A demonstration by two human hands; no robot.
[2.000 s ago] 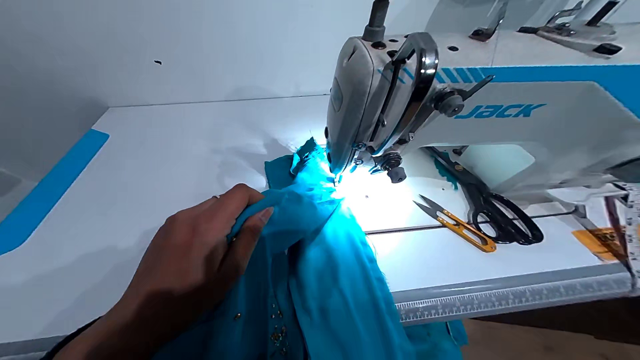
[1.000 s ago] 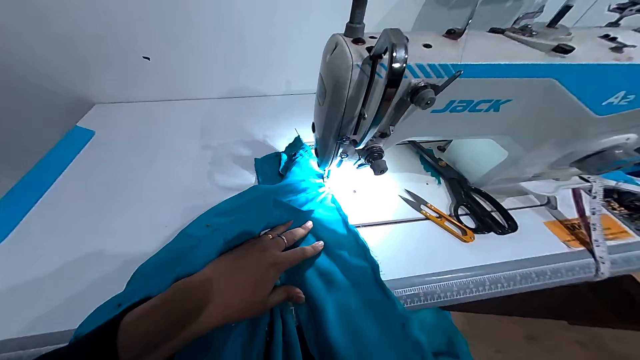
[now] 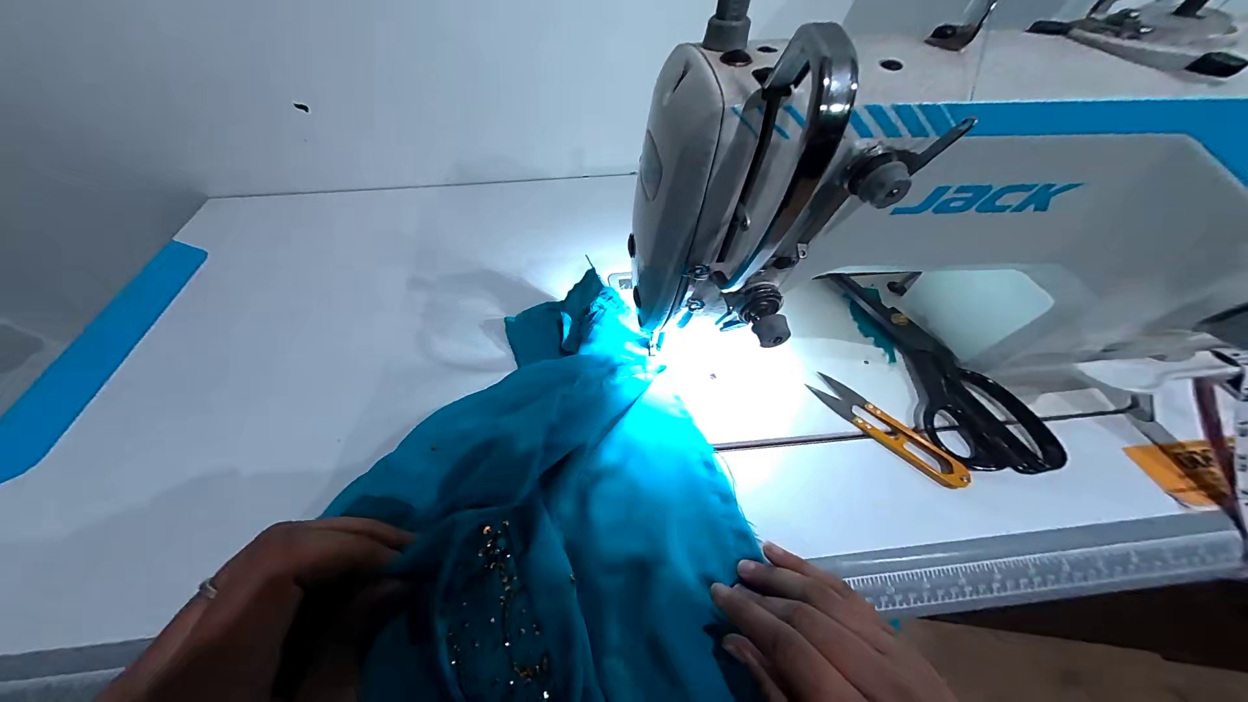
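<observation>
Teal fabric [image 3: 624,478] with gold beadwork lies bunched on the white table, its far end under the presser foot of the Jack sewing machine [image 3: 1033,234], where a bright lamp glares. At the cloth's left edge, my left hand [image 3: 283,604], with a ring on it, grips a fold between curled fingers; some fingertips are hidden by the cloth. My right hand [image 3: 819,624] rests flat on the fabric's right edge near the table front, its fingers slightly apart. The needle area is washed out by the light.
Right of the needle lie yellow-handled thread snips [image 3: 902,444] and black-handled scissors [image 3: 951,390], partly under the machine arm, beside a teal scrap [image 3: 871,327]. A measuring scale [image 3: 1053,575] runs along the front edge. An orange packet [image 3: 1185,471] and a hanging tape measure are at far right.
My left hand has moved left off the middle of the cloth and now holds its left edge. My right hand has come into view on the cloth. The beadwork shows again.
</observation>
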